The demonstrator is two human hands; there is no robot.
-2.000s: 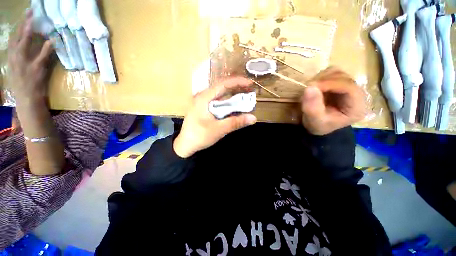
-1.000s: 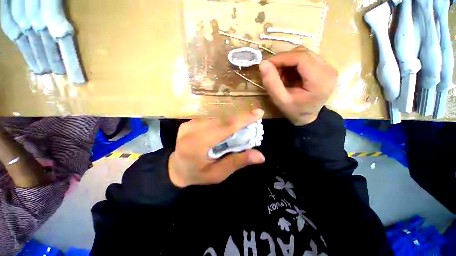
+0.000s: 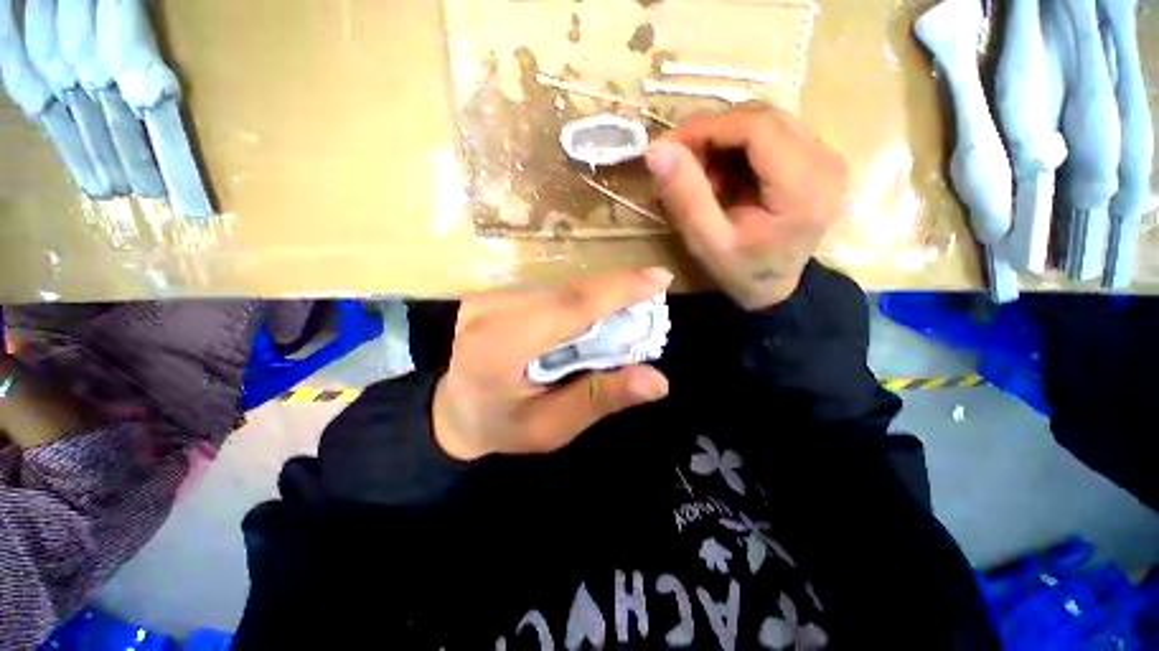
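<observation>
My left hand [image 3: 508, 382] is wrapped around a pale grey moulded part [image 3: 605, 343], just off the bench's near edge. Only its wide foot-shaped end shows, with a scalloped edge to the right and a dark mark to the left. My right hand [image 3: 752, 197] is over the cardboard pad [image 3: 508, 191], thumb and index fingertips together beside the small oval dish [image 3: 605, 139]. The stick in these fingertips is hardly visible. Two thin tan sticks [image 3: 615, 197] and two white sticks [image 3: 712, 82] lie on the pad.
Several pale leg-shaped parts [image 3: 150, 108] lie side by side at the left of the bench [image 3: 318, 165]. Several more [image 3: 979, 140] lie at the right. A person's arm and patterned sleeve [image 3: 89, 471] are at the lower left. Blue stools stand below the bench.
My right hand has moved from beside the dish to its rim. My left hand has come back towards me with the part. The neighbouring person's hand has left the parts at the left.
</observation>
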